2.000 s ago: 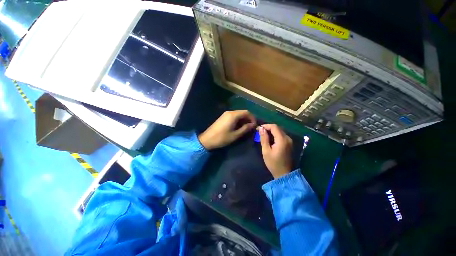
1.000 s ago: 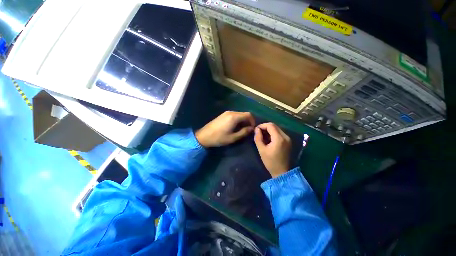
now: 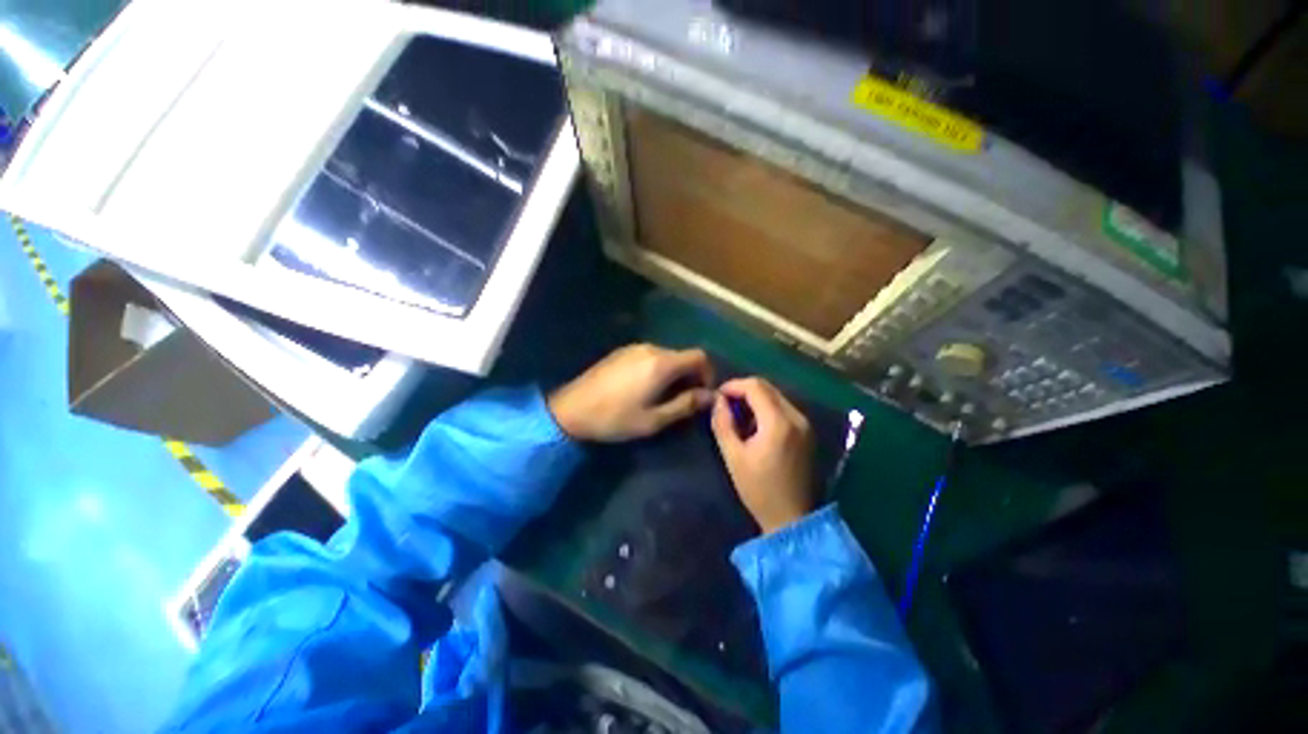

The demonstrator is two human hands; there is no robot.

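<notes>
A dark tablet [image 3: 667,545] lies on the green mat in front of me, with small light circles near its lower left. My left hand [image 3: 634,392] is at its far edge, thumb and fingertips pinched together. My right hand [image 3: 765,452] meets it there, fingertips nearly touching the left ones. A bit of dark blue shows inside the right fingers; what it is and what the left fingertips pinch are too small to tell.
A large tester [image 3: 775,215] stands behind the hands. A blue cable [image 3: 925,545] runs down at right beside a second dark tablet [image 3: 1069,609]. White foam trays [image 3: 187,136] with a shiny dark tablet [image 3: 430,172] are at left. A brown carton [image 3: 158,366] is on the floor.
The blue piece seen clearly two seconds ago is now mostly hidden by the right fingers. The right tablet's lit lettering has gone dark. The view has shifted slightly; the hands stay together.
</notes>
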